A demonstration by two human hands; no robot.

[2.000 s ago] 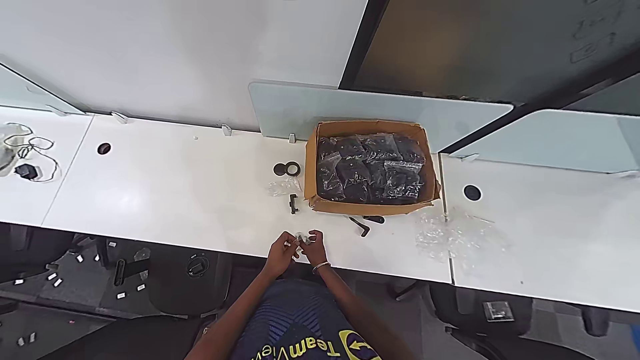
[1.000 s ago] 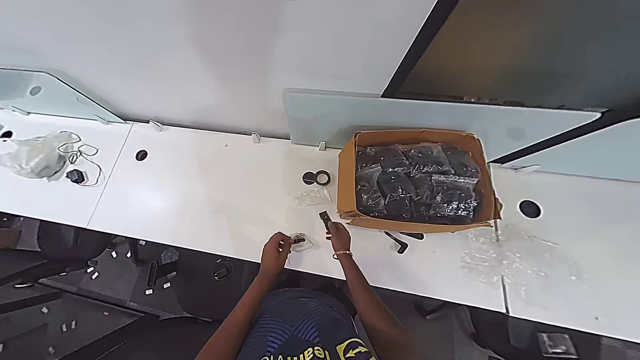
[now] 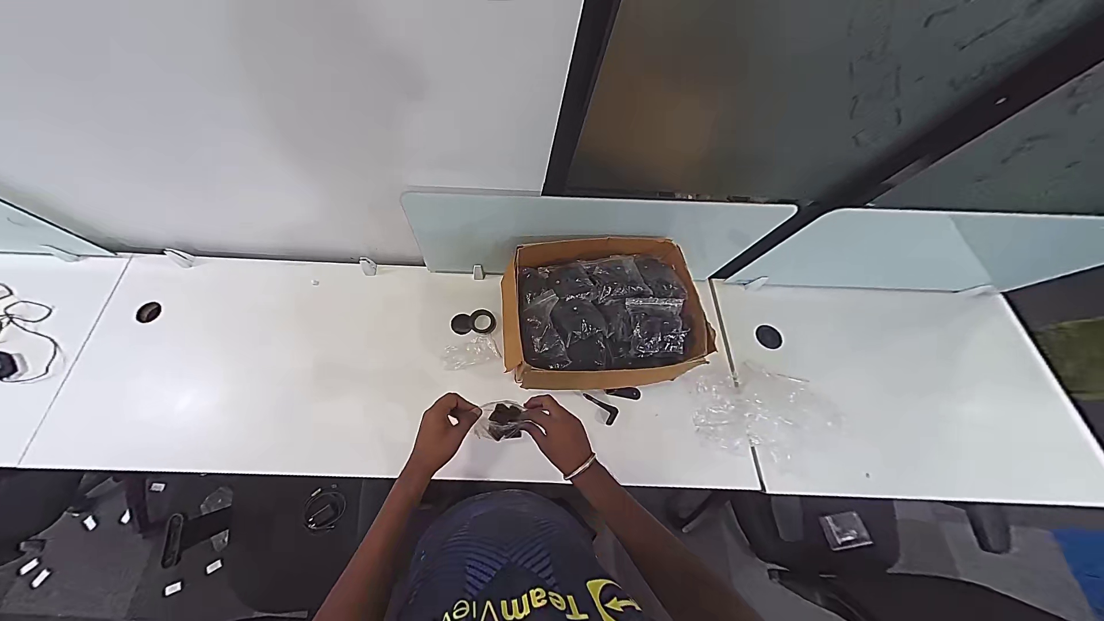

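Near the front edge of the white desk, a small clear plastic bag (image 3: 498, 421) with dark parts inside is stretched between both hands. My left hand (image 3: 447, 433) pinches its left side between thumb and fingertips. My right hand (image 3: 556, 431) grips its right side, and a bracelet circles that wrist. Just beyond stands an open cardboard box (image 3: 569, 378) filled with clear bags of black items. Two black pieces, an angled one (image 3: 611, 412) and a short one (image 3: 624, 392), lie at its front edge, right of my right hand.
Two round black pieces (image 3: 472, 323) and crumpled clear plastic (image 3: 471, 352) lie left of the box. More empty plastic bags (image 3: 763, 410) spread to its right across the desk seam. Low frosted partitions (image 3: 604, 226) line the back. A cable (image 3: 34, 332) lies far left.
One second ago my right hand held a dark elongated piece apart from the bag; now it grips the bag beside my left hand, and dark parts show inside.
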